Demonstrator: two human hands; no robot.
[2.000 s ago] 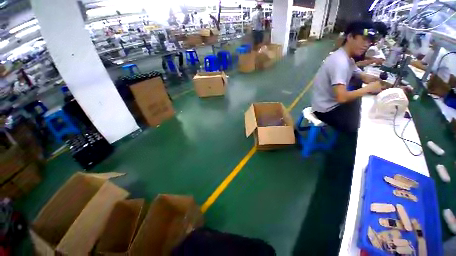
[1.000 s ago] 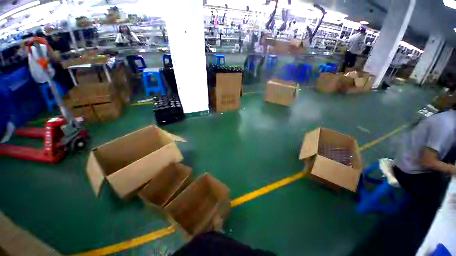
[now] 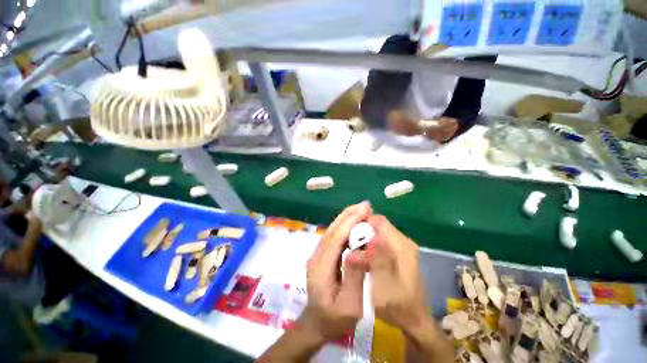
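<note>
My left hand [image 3: 332, 273] and my right hand [image 3: 397, 269] are together at the centre, above the bench's near side. Both hold a small white housing [image 3: 360, 235] between them. Only its rounded end shows between the fingers; the rest is hidden. A pile of beige covers [image 3: 525, 319], some with dark patches, lies to the right of my hands. A blue tray [image 3: 135, 248] with several beige covers stands to the left.
A green conveyor belt [image 3: 355, 200] with several white closed units runs beyond the bench. A person's hands [image 3: 426, 127] work across it. A cream fan [image 3: 156, 106] hangs upper left under a grey metal frame. Clear bags [image 3: 525, 145] lie across the belt.
The view has swung from the floor, cartons and aisle at the left to the bench and belt. Both my hands now show, holding the white housing; neither was clearly visible before.
</note>
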